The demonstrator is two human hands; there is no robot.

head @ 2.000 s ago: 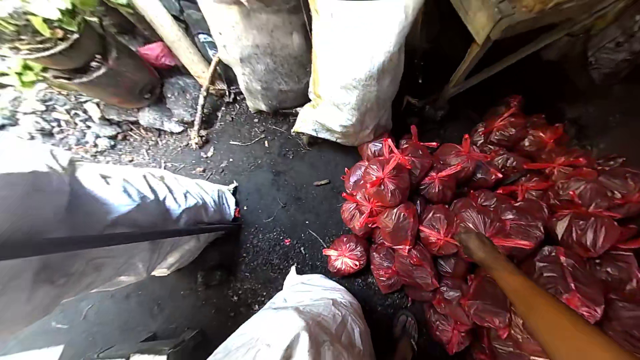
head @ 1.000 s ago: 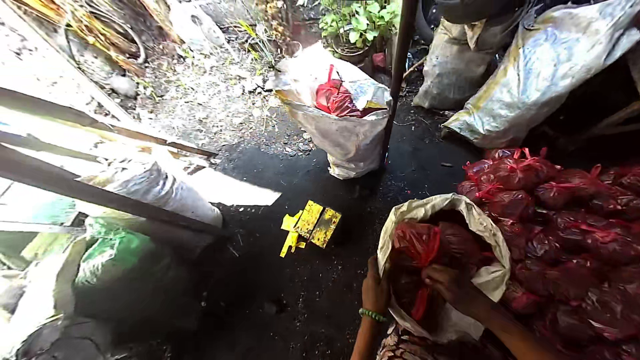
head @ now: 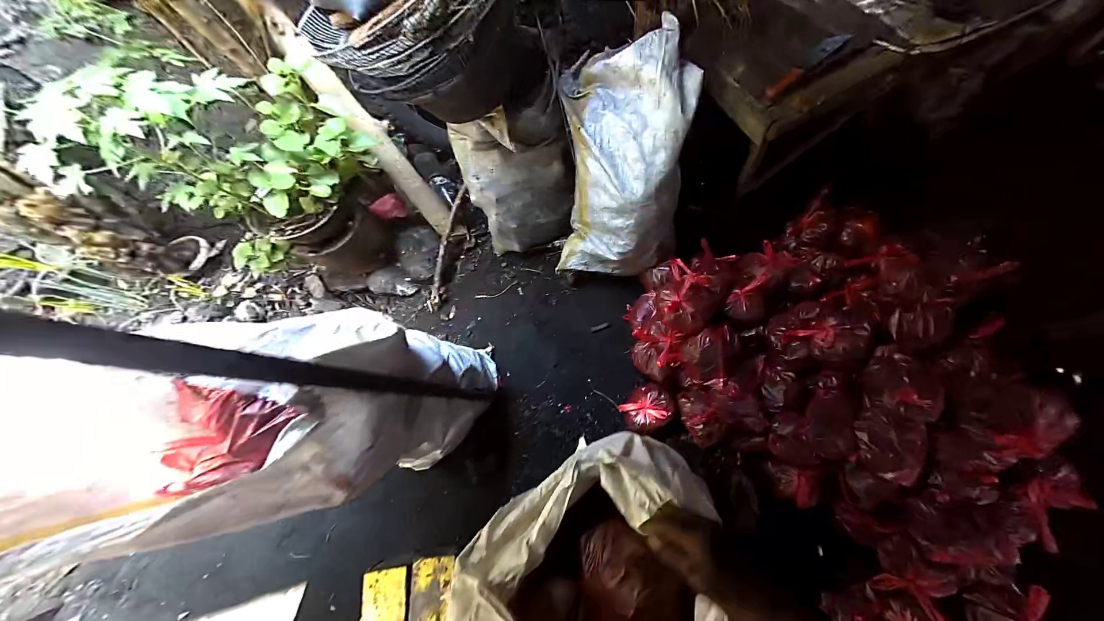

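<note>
An open woven sack [head: 642, 470] stands at the bottom centre, its mouth facing up, with red plastic bags [head: 617, 561] inside. A dim, blurred shape at the sack's right rim appears to be my right hand [head: 686, 539]; its fingers and anything in them cannot be made out. My left hand is not visible. To the right lies a large heap of filled, knotted red plastic bags [head: 819, 336], one small tied bag [head: 647, 407] at its left edge, close to the sack.
A white sack [head: 345, 414] holding red bags [head: 228, 435] is on the left, crossed by a dark pole [head: 259, 366]. Two filled sacks [head: 526, 190] [head: 625, 164] stand behind, near a wooden table [head: 768, 112] and potted plants [head: 289, 164]. Yellow slats [head: 405, 591] lie at the bottom.
The view has swung strongly. One second ago both hands were at the sack, the right on a red bag in its mouth; now the left is out of view and the right is blurred at the rim.
</note>
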